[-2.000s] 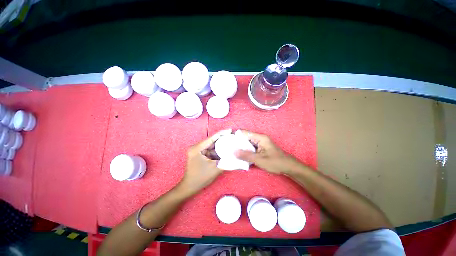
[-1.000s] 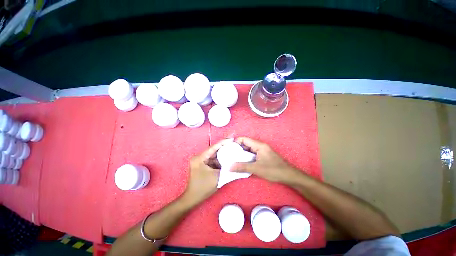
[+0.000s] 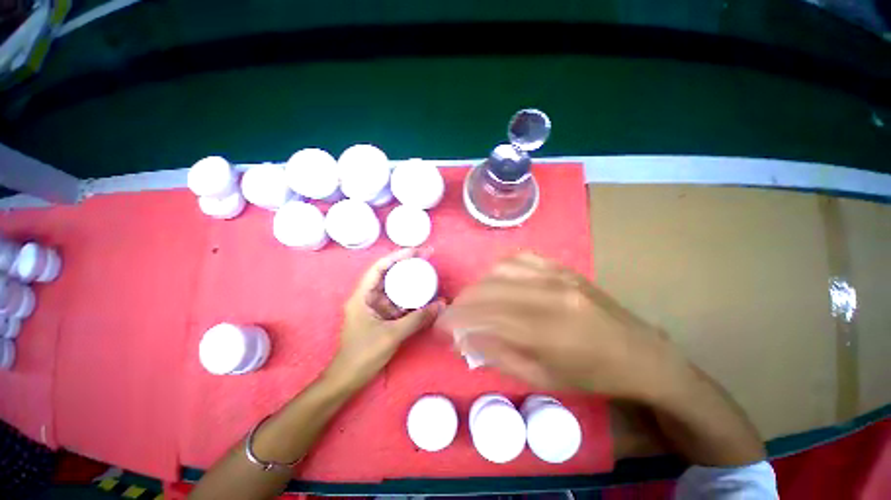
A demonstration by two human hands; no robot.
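My left hand (image 3: 376,317) holds a white capped jar (image 3: 410,283) upright over the red mat, its round top facing up. My right hand (image 3: 532,317) is blurred, just right of the jar and apart from its top. A small piece of white cloth (image 3: 470,350) shows below its fingers; most of the cloth is hidden by the hand. A clear dispenser bottle (image 3: 501,190) with its round lid open stands behind, at the mat's back edge.
Several white jars (image 3: 352,224) stand in two rows at the mat's back. One jar group (image 3: 227,349) stands left, more (image 3: 432,423) along the front edge, and a pile (image 3: 34,263) at far left. A brown cardboard sheet (image 3: 713,293) lies right; a green belt (image 3: 410,107) runs behind.
My right hand has moved right, off the jar, with the cloth, uncovering the jar's top. My left hand still holds the jar. The whole view has shifted slightly.
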